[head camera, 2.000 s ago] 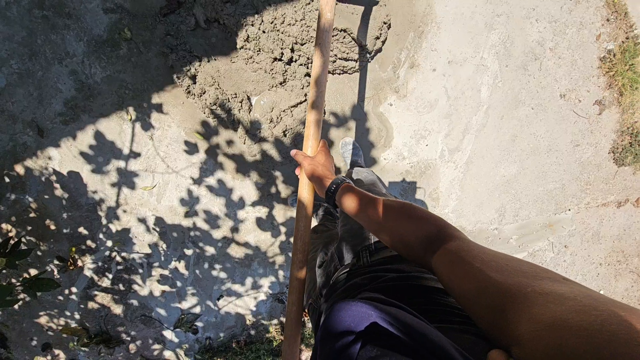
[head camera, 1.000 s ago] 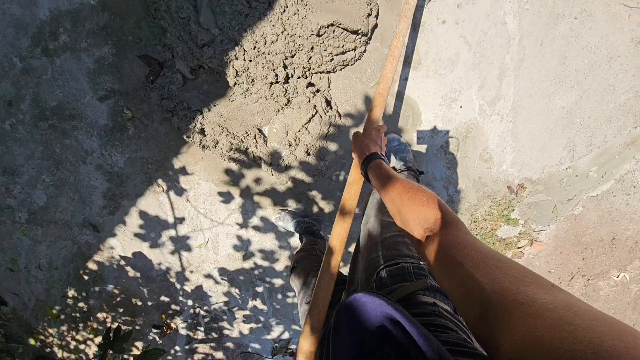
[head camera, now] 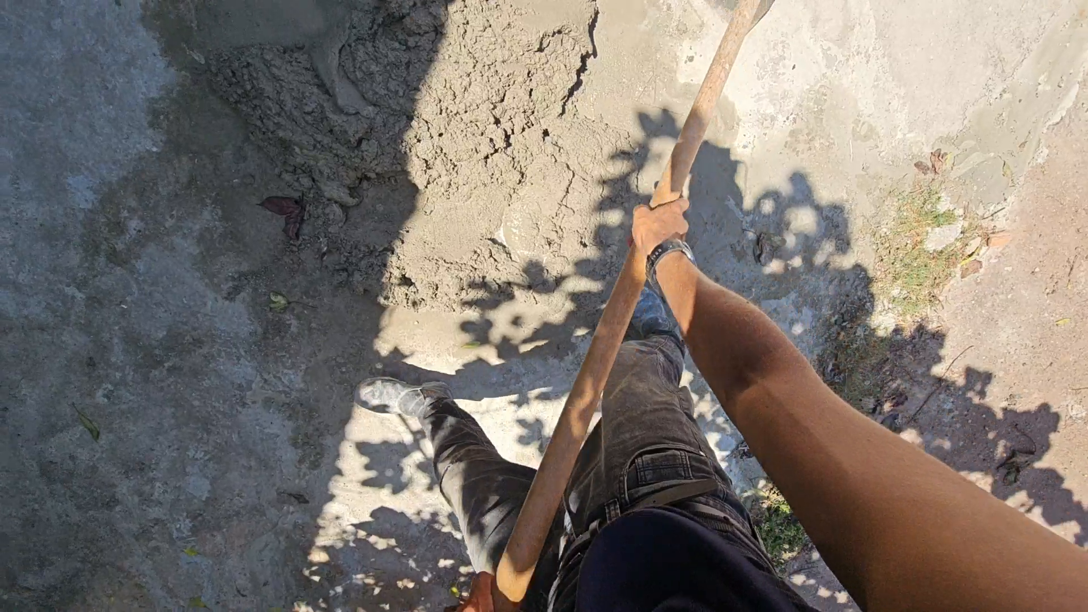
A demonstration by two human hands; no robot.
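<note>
My right hand [head camera: 659, 223], with a dark watch on its wrist, is closed around the middle of a long wooden tool handle [head camera: 586, 382]. The handle slants from the bottom centre to the upper right. At its lower end my left hand [head camera: 478, 593] shows only in part at the bottom edge, closed on the wood. A small dark part is at the handle's top end; the rest of the tool's head is out of view. Ahead of my feet and left of the handle lies a rough heap of wet mortar or concrete [head camera: 501, 144], partly in shade.
My shoes stand on a concrete slab [head camera: 187, 408], the left shoe [head camera: 399, 396] near the heap's lower edge. A grass patch [head camera: 918, 251] with small stones and bare soil [head camera: 1020, 314] borders the slab on the right. A dark red leaf [head camera: 287, 212] lies beside the heap.
The handle has swung from nearly upright in the view to a slant toward the upper right, my right hand staying on it. My left hand has come into view at the bottom.
</note>
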